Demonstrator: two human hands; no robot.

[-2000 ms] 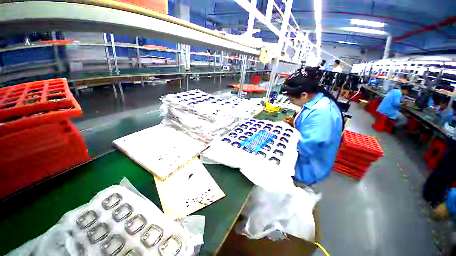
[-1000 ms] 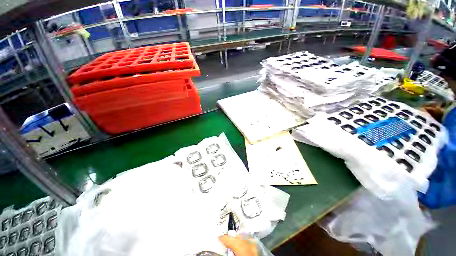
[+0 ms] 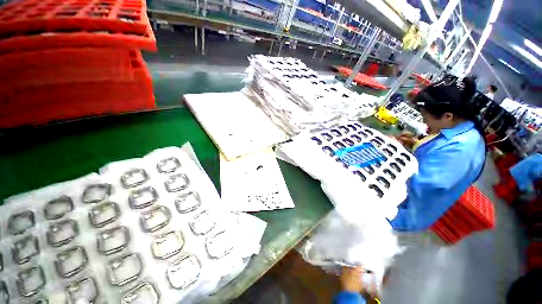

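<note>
A crinkled white tray (image 3: pixel 89 182) at the lower left carries rows of silver-and-dark rounded-square frames, such as this frame (image 3: pixel 156 218). My right hand (image 3: pixel 352 278) is small and blurred at the bottom edge, right of the bench edge and below the loose plastic bag, with a blue sleeve under it. I cannot tell whether its fingers hold anything. It is well away from the tray of frames. My left hand is not in view.
A tan card (image 3: pixel 252 181) with black marks and a speckled white board (image 3: pixel 235 122) lie beyond the tray. Stacked trays (image 3: pixel 279 95), a neighbouring tray with blue strips (image 3: pixel 333 172), a plastic bag (image 3: pixel 350 237), red crates (image 3: pixel 71 83) and a seated person (image 3: pixel 446 166) surround them.
The view swung left, then back right. My right hand, over the tray with a dark-tipped thing a second ago, is now off to the right beyond the bench edge. More frames show on the tray.
</note>
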